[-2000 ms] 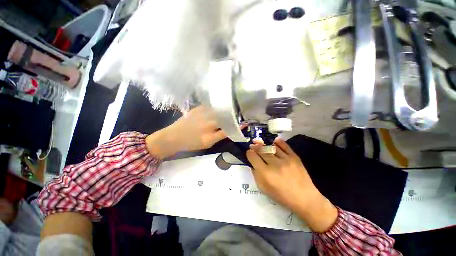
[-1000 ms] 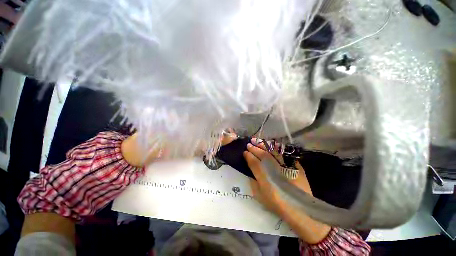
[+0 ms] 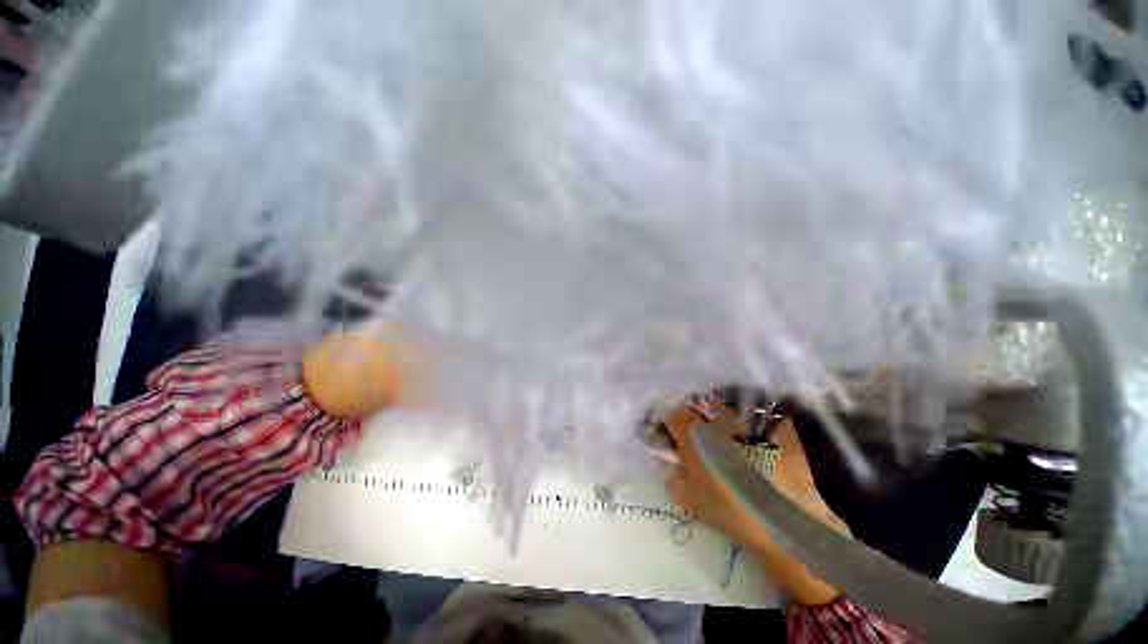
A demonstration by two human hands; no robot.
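White frayed thread fringe hangs blurred over the upper and middle view and hides most of the work. My left hand shows only at the wrist and back; its fingers are hidden behind the fringe. My right hand lies at the needle area, partly behind the pale curved guard; its fingertips are at the small dark presser foot parts. Black fabric lies right of my right hand. What either hand's fingers hold cannot be seen.
The ruler strip runs along the near edge of the machine bed. More black cloth lies at the left. A ribbed round knob stands at the right. My lap shows below.
My head view has moved closer to the machine; the fringe now covers much more, including my left fingers and the fabric between the hands. Both hands stay near the needle area.
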